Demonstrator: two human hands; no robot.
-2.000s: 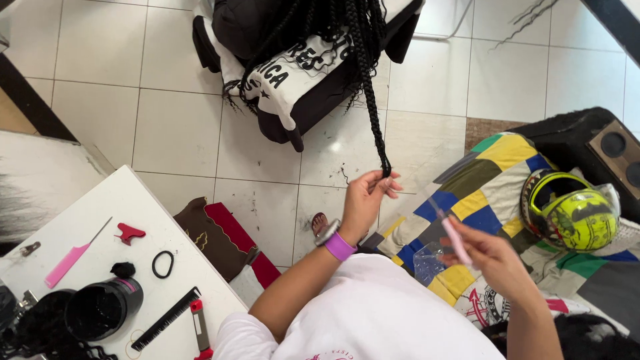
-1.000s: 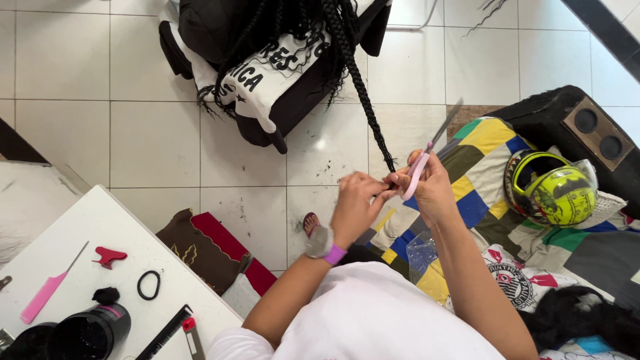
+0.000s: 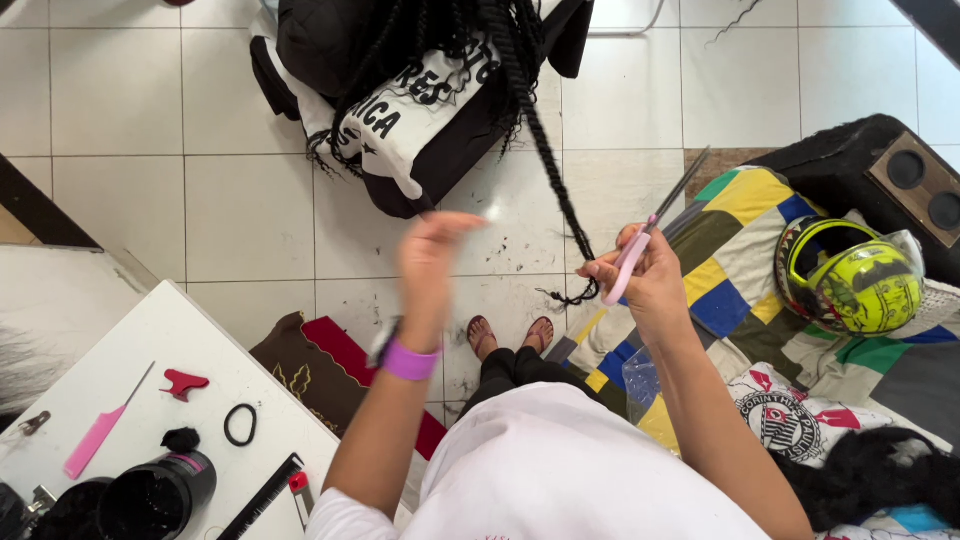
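My right hand [image 3: 649,274] grips the lower end of a long black hair braid [image 3: 551,161] and also holds pink-handled scissors [image 3: 634,259], whose blades point up and to the right. The braid runs down from the head of a seated person at the top, and its thin curled tip hangs below my fingers. My left hand [image 3: 431,255] is raised to the left of the braid, apart from it and blurred by motion; its fingers seem to hold nothing, though how far they are spread is unclear. A purple band is on the left wrist.
A white table [image 3: 247,345] at lower left holds a pink tail comb [image 3: 95,442], a red hair clip [image 3: 184,384], a black hair tie [image 3: 240,424], a black comb [image 3: 262,499] and an open black jar [image 3: 157,495]. At right, a yellow helmet [image 3: 862,285] rests on a patchwork cover [image 3: 724,300] beside loose black hair [image 3: 870,472].
My left hand held the braid's end two seconds ago and has since moved away to the left. My right hand, with the scissors, has come to the braid and now grips its end.
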